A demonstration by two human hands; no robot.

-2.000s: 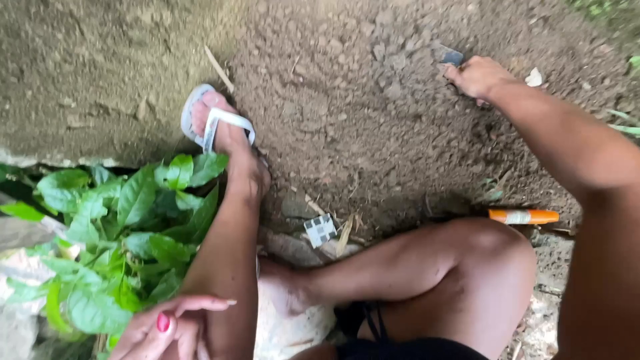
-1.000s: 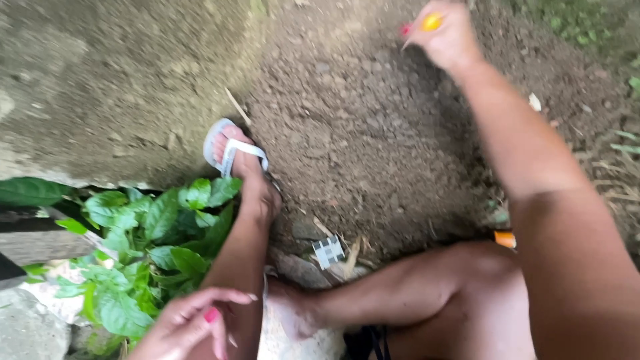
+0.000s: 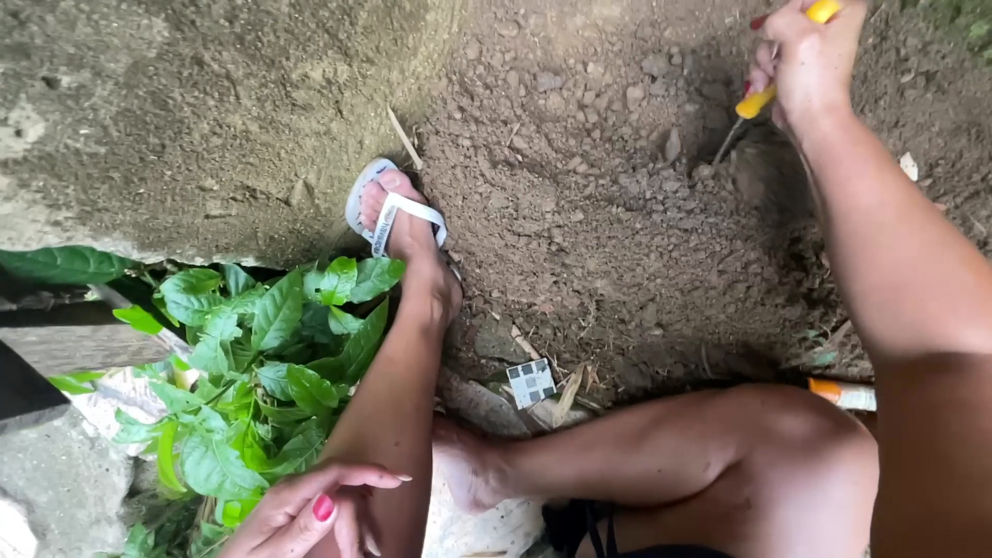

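At the upper right of the head view, my right hand (image 3: 814, 70) is closed around the yellow handle of a hand tool (image 3: 756, 102). Its thin metal shaft points down into loose brown soil (image 3: 573, 194), beside a dark hollow; the tool's tip is hidden in the dirt. My left hand (image 3: 318, 511) rests by my lower leg at the bottom left, fingers apart, holding nothing. A white flip-flop (image 3: 399, 209) is on one foot, at the soil's left edge.
A large rough stone slab (image 3: 194, 116) fills the upper left. Below it grows a leafy green plant (image 3: 271, 349). A small checkered tile piece (image 3: 531, 383) lies near my bare foot. An orange and white object (image 3: 843, 394) sits behind my knee, partly hidden.
My right hand was low on the soil by a dark flat piece two seconds ago; now it is raised on the yellow handle, with the shaft in the dirt. The view has shifted somewhat.
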